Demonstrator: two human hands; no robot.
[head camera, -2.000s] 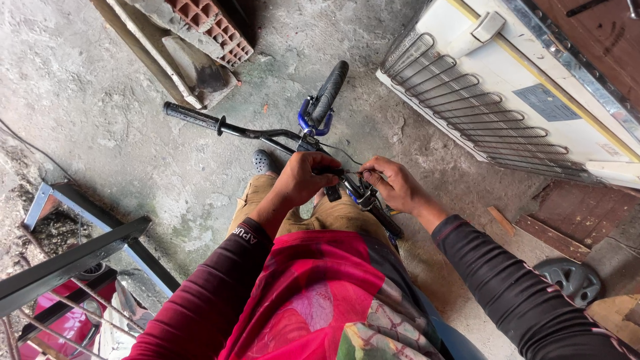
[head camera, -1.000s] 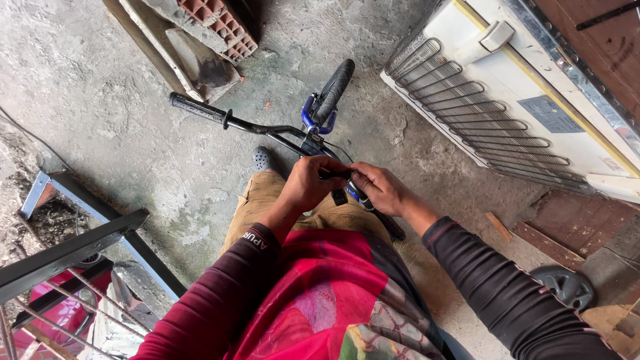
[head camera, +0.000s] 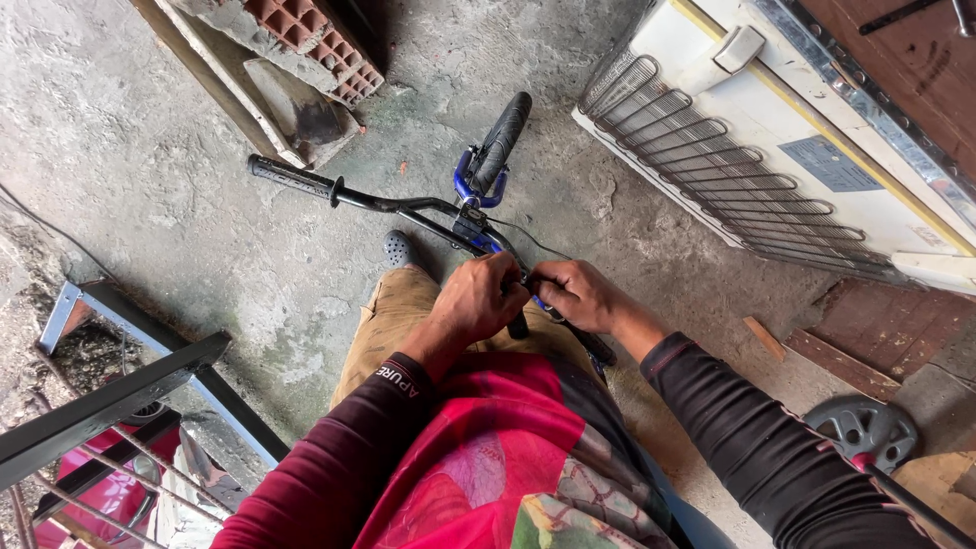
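Below me stands a small bicycle with a blue fork (head camera: 461, 177), a black front tyre (head camera: 503, 141) and a black handlebar (head camera: 370, 200) whose ribbed grip (head camera: 293, 181) points left. My left hand (head camera: 480, 297) is curled above the bar, fingers pinched around a small dark part that is mostly hidden. Close beside it on the right, my right hand (head camera: 576, 296) has its thumb and fingertips pinched at the same spot. What exactly the fingertips hold cannot be told. A thin black cable (head camera: 530, 238) curves from the stem towards my right hand.
A white refrigerator back with condenser coils (head camera: 686, 152) stands at upper right. Hollow bricks (head camera: 328, 46) and a board (head camera: 221, 76) lie upper left. A dark metal frame (head camera: 114, 396) is at lower left. A grey plastic wheel (head camera: 865, 431) and wood pieces (head camera: 842, 362) lie right.
My hands drew together between the oldest frame and the middle one; now a narrow gap shows between them again. The bicycle stays in nearly the same position.
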